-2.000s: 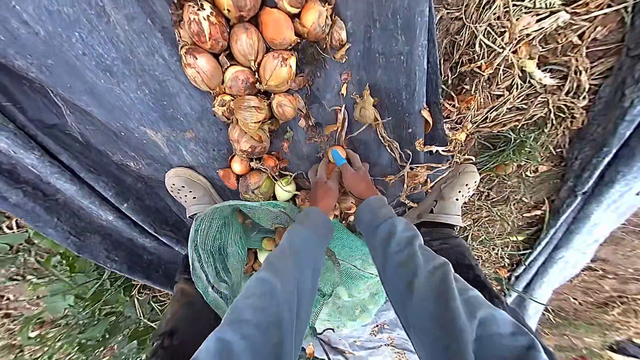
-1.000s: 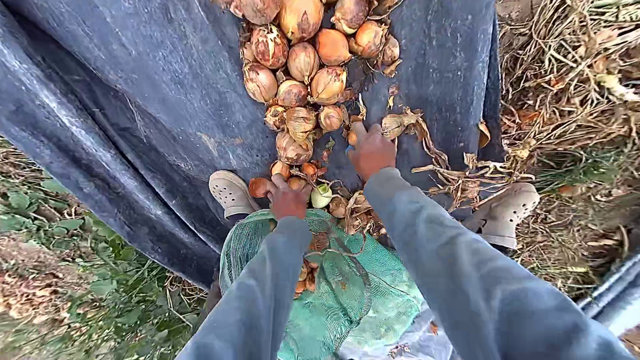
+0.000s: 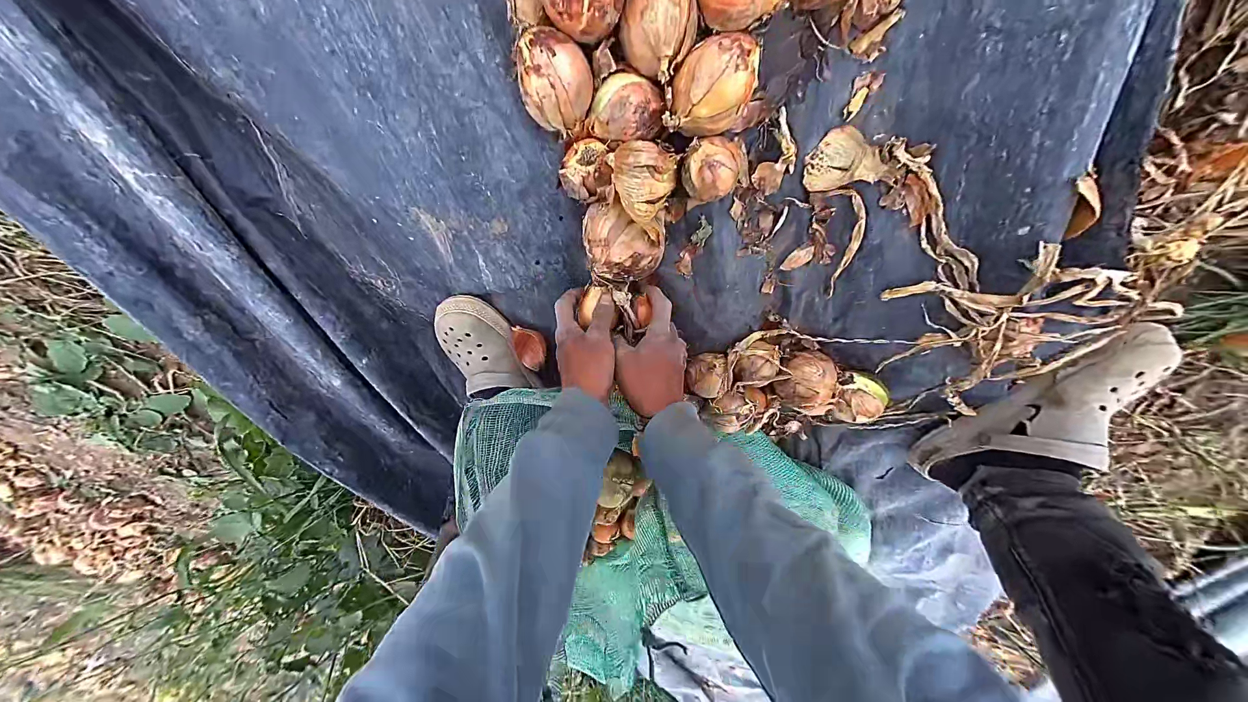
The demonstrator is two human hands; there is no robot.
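Note:
My left hand (image 3: 587, 346) and my right hand (image 3: 651, 356) are side by side on the dark sheet, each with its fingers closed around a small onion. The left one's onion (image 3: 589, 305) and the right one's onion (image 3: 642, 310) show between the fingers. Just beyond them lies a larger onion (image 3: 622, 242), with a pile of onions (image 3: 715, 83) above it. Under my forearms a green mesh bag (image 3: 673, 570) lies with its mouth open and several onions (image 3: 614, 497) inside. A cluster of small onions (image 3: 807, 380) rests right of my right hand.
My shoes, light clogs, stand on the dark plastic sheet (image 3: 390, 195), the left clog (image 3: 480, 341) beside a small reddish onion (image 3: 528, 348), the right clog (image 3: 1063, 400) by dry onion stalks (image 3: 1024, 302). Green weeds (image 3: 283, 546) grow at lower left.
My right hand has come back from the onion with a dry stalk, which lies on the sheet, and is now beside my left. The small onions now sit farther right, near the bag's edge.

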